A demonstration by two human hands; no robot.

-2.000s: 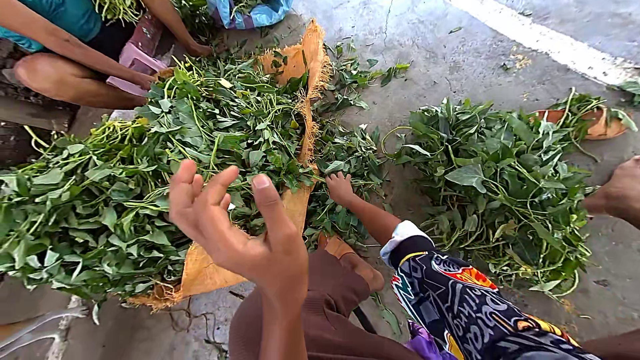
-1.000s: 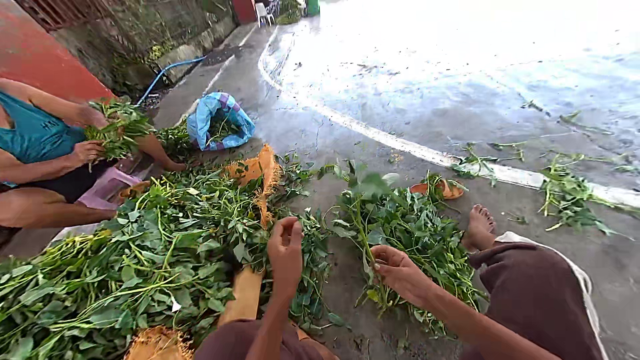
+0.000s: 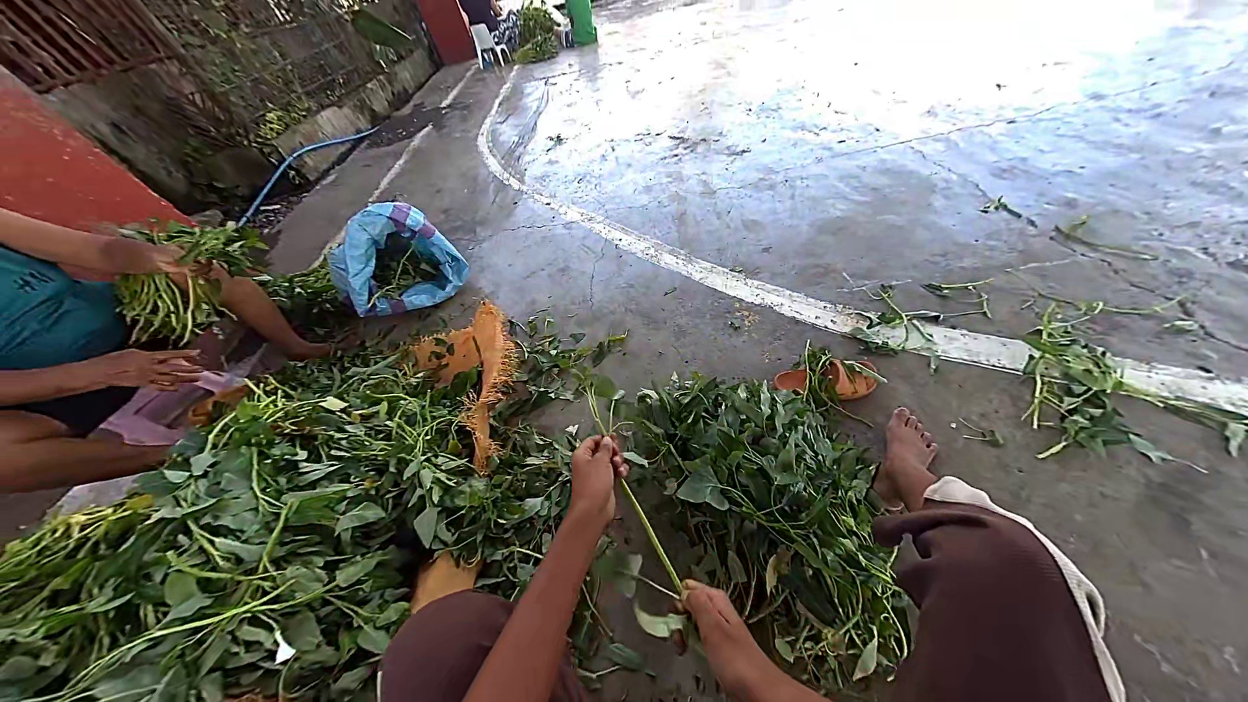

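My left hand (image 3: 597,478) grips the upper part of a long green leafy stem (image 3: 648,531), its leafy tip sticking up past the fingers. The stem slants down to the right, where my right hand (image 3: 710,619) is closed on its lower part, with a few leaves hanging beside it. To the right lies a pile of leafy vines (image 3: 780,487) on the concrete. A larger heap of leafy stems (image 3: 312,507) covers the left side, over an orange frayed woven sack (image 3: 478,370). My bare foot rests beyond the right pile.
At the left a seated person holds a bunch of stems (image 3: 180,292). A blue checked sack (image 3: 366,263) with greens stands behind the heap. Orange slippers (image 3: 848,380) lie by the right pile. Loose vines (image 3: 1072,380) are scattered along the painted white line. A blue hose (image 3: 292,161) runs by the wall.
One second ago my hands were apart; now both are on one stem. The other person's lower hand has come off the bunch of stems.
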